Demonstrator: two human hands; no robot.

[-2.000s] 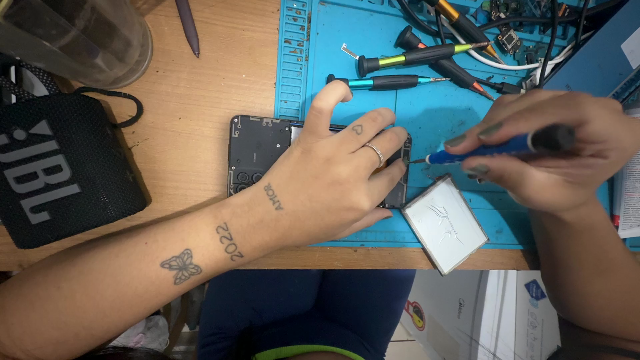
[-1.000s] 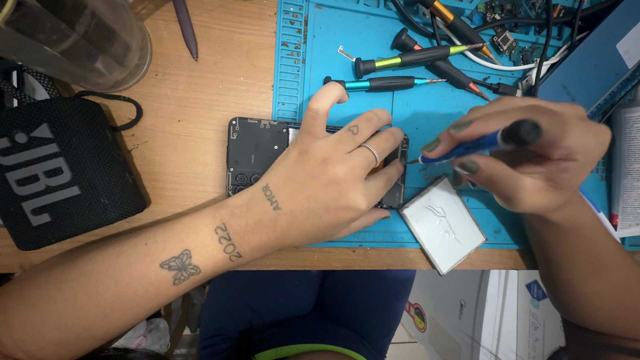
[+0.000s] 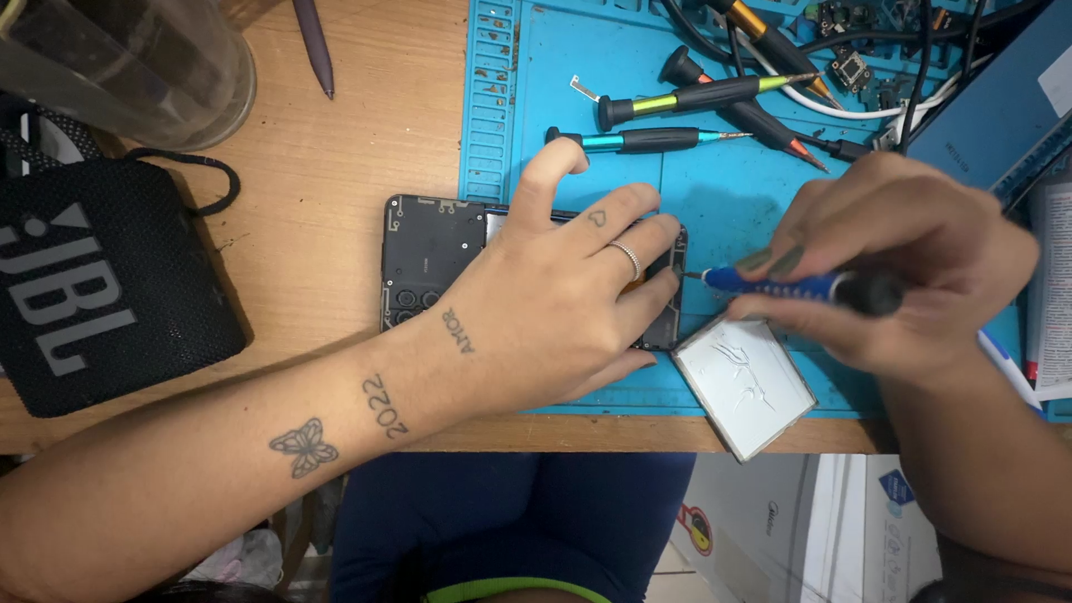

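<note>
An opened smartphone (image 3: 435,251) lies partly on a blue repair mat (image 3: 586,180), its black inner cover and camera rings showing at the left end. My left hand (image 3: 578,285) rests across the phone and hides its middle, fingers at the right end. In my right hand (image 3: 888,260) is a blue precision screwdriver (image 3: 770,283) with a black cap, its tip at the phone's right edge. Whether the tip touches a screw cannot be told. A flat silver rectangular piece, perhaps a phone battery (image 3: 745,385), lies tilted just below, overhanging the table's front edge.
Several precision screwdrivers (image 3: 703,96) lie behind the phone, beside cables (image 3: 871,113) and small circuit boards (image 3: 852,69). A JBL speaker (image 3: 117,285), a clear glass container (image 3: 142,67) and a pen (image 3: 314,50) are at the left. A blue box (image 3: 988,109) stands at the right.
My right hand has shifted slightly, and the screwdriver now lies lower and flatter, with its tip at the phone's right edge. My left hand stays on the phone.
</note>
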